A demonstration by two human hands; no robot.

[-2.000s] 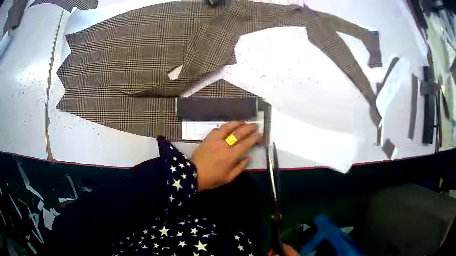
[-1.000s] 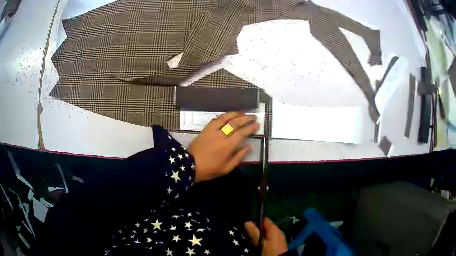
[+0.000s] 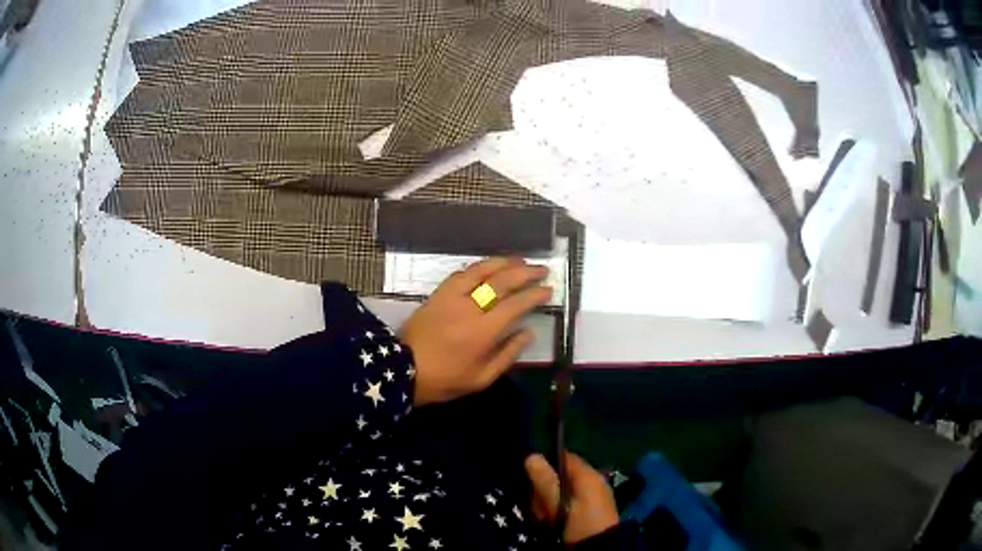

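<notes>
My left hand point(image 3: 474, 331), with a yellow square ring, lies flat with its fingers on the white pattern piece point(image 3: 420, 273). A dark pattern weight point(image 3: 465, 226) lies along the pattern's far edge. Both are on the brown checked cloth point(image 3: 248, 129) near the table's front edge. My right hand point(image 3: 576, 497), low in the picture, holds the handles of the tailor's shears point(image 3: 562, 371). The blades point away from me, at the strip of cloth along the pattern's right end. How far the blades are apart is hard to tell.
The white table point(image 3: 194, 307) has a red front edge. White paper point(image 3: 678, 282) lies right of the cloth. A curved arm of checked cloth point(image 3: 732, 108) reaches right. Dark bars point(image 3: 905, 242) lie at the right edge. A blue object point(image 3: 673, 511) and a grey box-like shape point(image 3: 861, 474) stand below the table.
The shears and right hand have moved left and forward, and the blades now line up with the pattern's right end. The left hand stays on the pattern. The view has shifted slightly.
</notes>
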